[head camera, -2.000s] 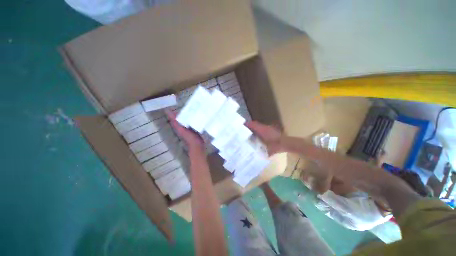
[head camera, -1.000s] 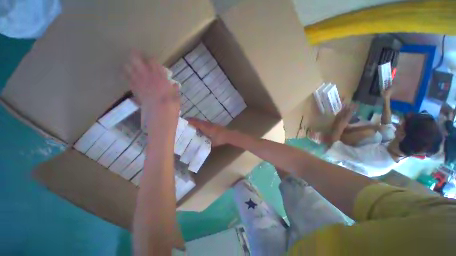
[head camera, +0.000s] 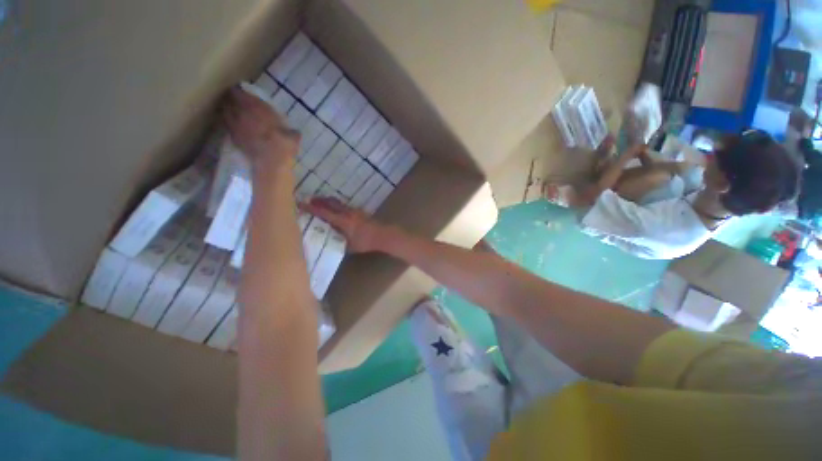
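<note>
The brown shipping carton (head camera: 369, 311) stands open, with rows of white product boxes (head camera: 338, 108) inside. My left hand (head camera: 260, 126) is inside it, fingers curled over the far end of a stack of boxes (head camera: 232, 203). My forearm hides the middle of this stack. My right hand (head camera: 342, 222) lies against the stack's other side, above the box ends nearest me. The stack rests low among the rows. One product box (head camera: 158, 212) lies tilted on top of the left row. My fingertips are partly hidden.
Carton flaps (head camera: 451, 72) spread around the opening. At the right, a seated person (head camera: 658, 203) in white holds a blurred white box, beside loose boxes (head camera: 581, 117) on flattened cardboard (head camera: 527, 149). A blue-framed machine (head camera: 730, 117) and another brown carton (head camera: 730, 275) are there. A pale panel (head camera: 388, 423) lies below.
The stack went from above the carton down into it. My left hand has moved to its far end. The view has shifted. The seated person's raised hand has come down with a box.
</note>
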